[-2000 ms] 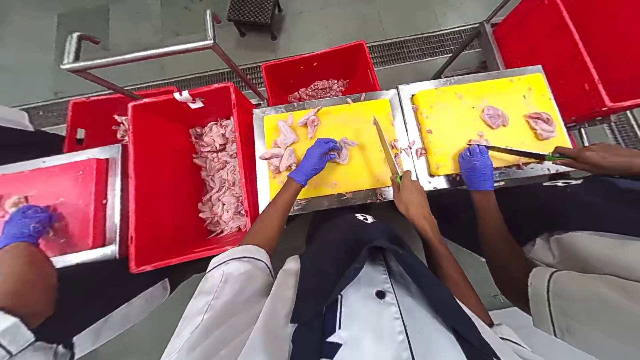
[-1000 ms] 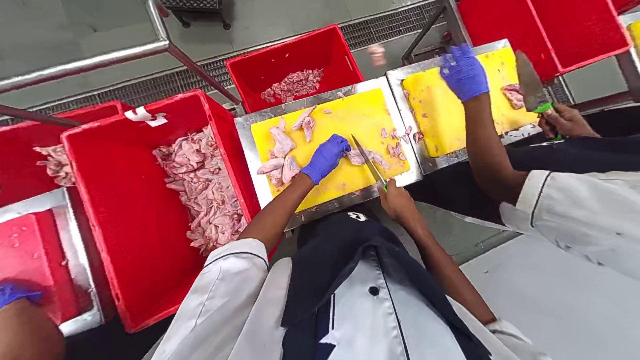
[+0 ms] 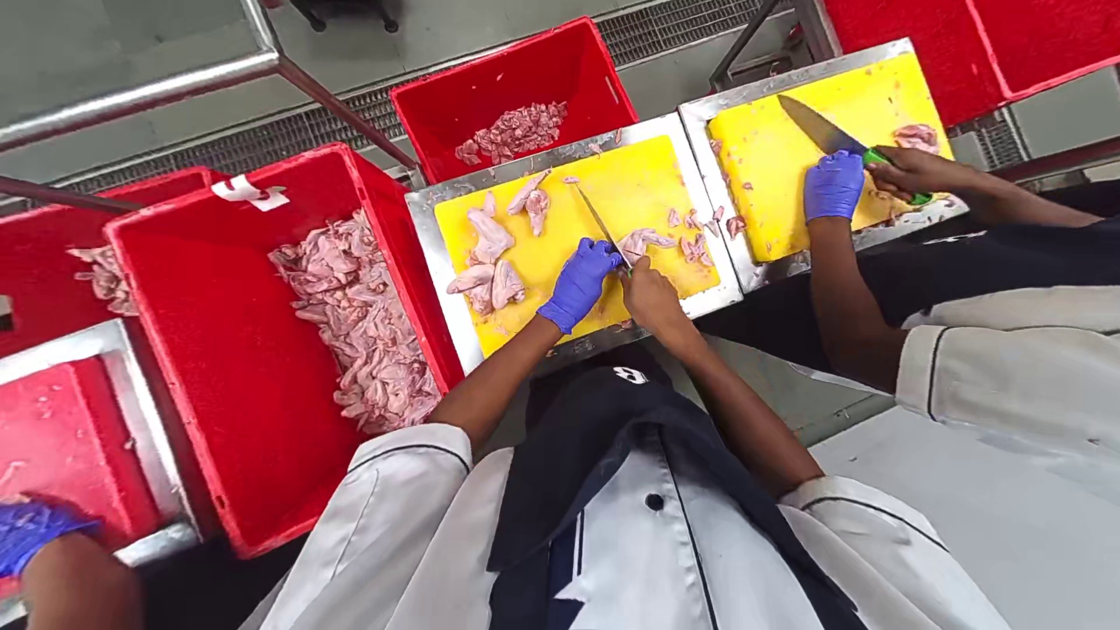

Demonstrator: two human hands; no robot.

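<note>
My left hand (image 3: pixel 579 282), in a blue glove, presses on a raw chicken wing piece (image 3: pixel 644 242) on the yellow cutting board (image 3: pixel 604 188). My bare right hand (image 3: pixel 652 299) grips a knife (image 3: pixel 597 210) by its handle, its blade slanting up and left beside my gloved fingers. Whether the edge is in the meat cannot be told. Several raw chicken wings (image 3: pixel 490 236) lie at the board's left side. Small meat scraps (image 3: pixel 696 249) are at its right side.
Left of the board stands a red crate (image 3: pixel 236 350) of chicken pieces; behind it, another red crate (image 3: pixel 516 96) holds cut pieces. A co-worker at right holds a large knife (image 3: pixel 818 124) over a yellow board (image 3: pixel 761 192). Another person's gloved hand (image 3: pixel 35 532) is at lower left.
My knife has come from apart from my left hand, two seconds ago, to right beside its fingers. The co-worker's raised gloved hand is back down at their board.
</note>
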